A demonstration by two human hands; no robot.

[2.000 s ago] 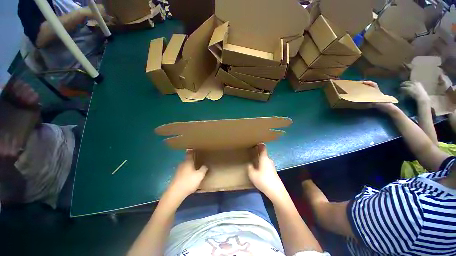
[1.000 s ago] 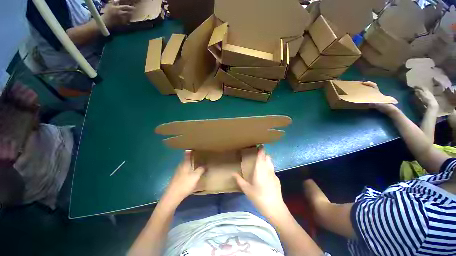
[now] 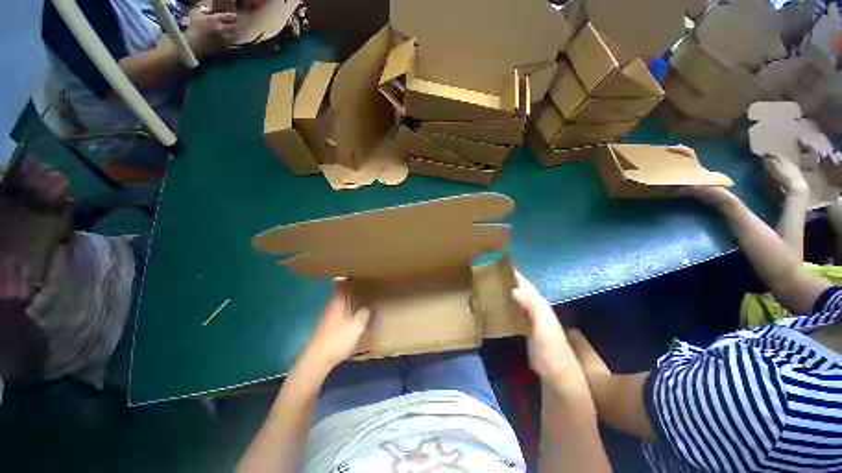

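A part-folded mailer box (image 3: 415, 309) is held at the table's near edge, over my lap. Its lid panel (image 3: 388, 236) stands up behind the tray, with rounded, notched ends. My left hand (image 3: 343, 323) grips the tray's left end, thumb inside and fingers hidden behind the card. My right hand (image 3: 538, 314) holds the outer edge of the right side panel (image 3: 499, 297), which is opened outward from the tray; some of its fingers are hidden.
Finished boxes (image 3: 462, 139) are stacked at the far side, with more boxes to their right. A thin pale strip (image 3: 216, 312) lies on the green tabletop (image 3: 231, 240) at left. A person in a striped top (image 3: 739, 397) at right holds another box (image 3: 660, 171). Pale tubes (image 3: 115, 74) stand upper left.
My right hand has moved right and the right side panel has swung outward. The lid has shifted left and tilted. My left hand keeps its grip on the tray's left end.
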